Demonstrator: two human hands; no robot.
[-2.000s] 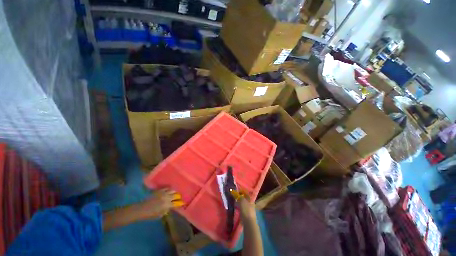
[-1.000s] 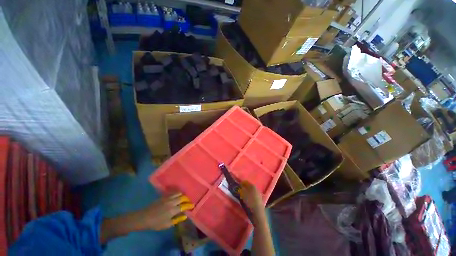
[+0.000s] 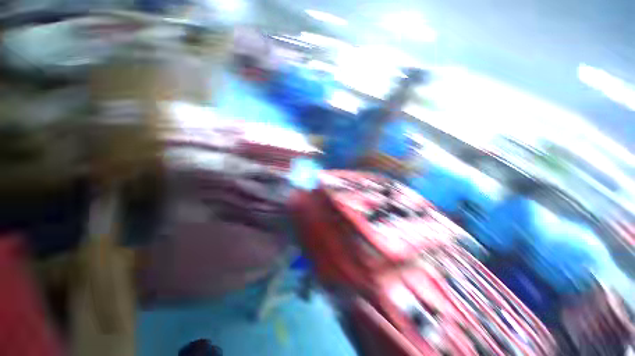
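Note:
The whole view is strongly blurred by head motion. A red tray (image 3: 24, 299) shows only in part at the lower left edge. Stacks of red trays (image 3: 348, 236) stand at the centre right, with dark shapes and white slips on top; single watches cannot be made out. Neither of my hands can be seen. A small dark round thing (image 3: 200, 348) is cut off by the bottom edge; I cannot tell what it is.
Blurred brown cartons (image 3: 129, 132) are at the left. A maroon heap (image 3: 216, 257) lies between them and the trays. Blue floor (image 3: 237, 327) shows at the bottom. People in blue smocks (image 3: 550, 236) are behind the trays on the right.
The view has swung right, away from the cartons, towards the tray stacks and people. Both hands and the strapped watch have left the picture; the red tray is now only at the left edge.

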